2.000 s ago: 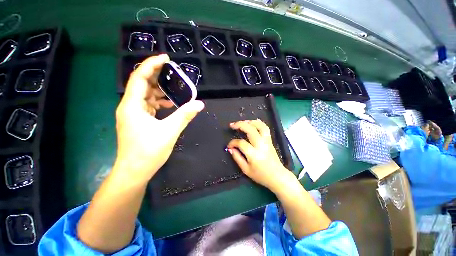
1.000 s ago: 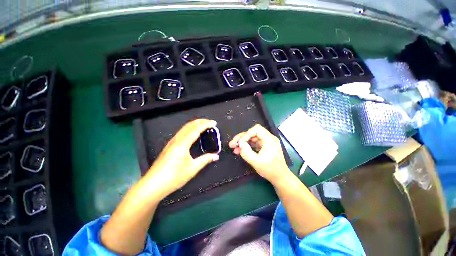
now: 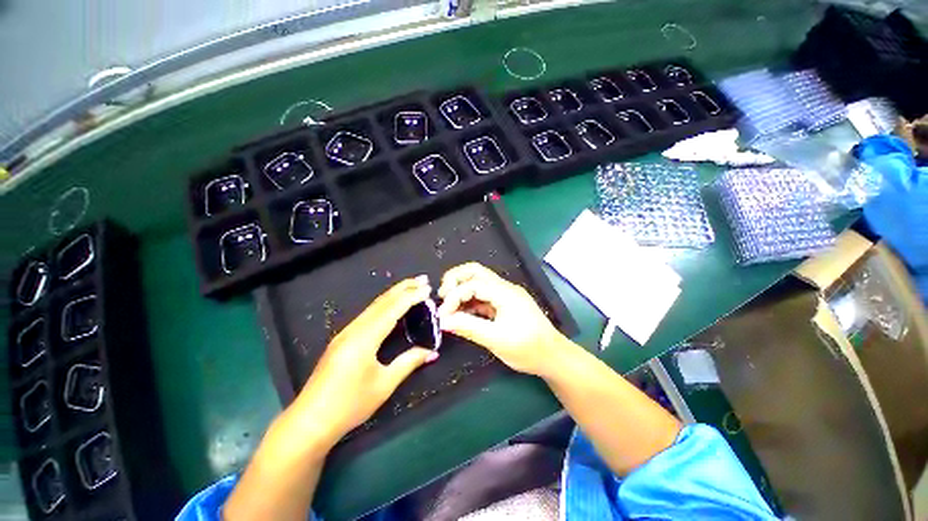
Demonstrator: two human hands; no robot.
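My left hand [image 3: 358, 371] holds a smartwatch case [image 3: 420, 325] by its edges, tilted on its side above the black work tray [image 3: 280, 346]. The case has a dark face and a bright silver rim. My right hand [image 3: 499, 317] is at the case's right rim, with thumb and fingertips pinched together and touching or nearly touching it. Whether something tiny is between the fingertips cannot be told. Small gold-brown parts [image 3: 448, 379] lie scattered on the work tray, partly hidden by my hands.
Foam trays with cases stand behind the work tray [image 3: 351, 188], at the back right [image 3: 600, 120] and at the left [image 3: 117, 336]. White paper [image 3: 616, 275], blister sheets [image 3: 656, 204] and a crumpled white cloth [image 3: 715, 149] lie right. A cardboard box [image 3: 794, 397] and another person's blue sleeve [image 3: 901, 193] are further right.
My left hand has lowered the case from over the back foam tray to above the work tray. My right hand has risen from the tray surface to the case's rim. The view has shifted.
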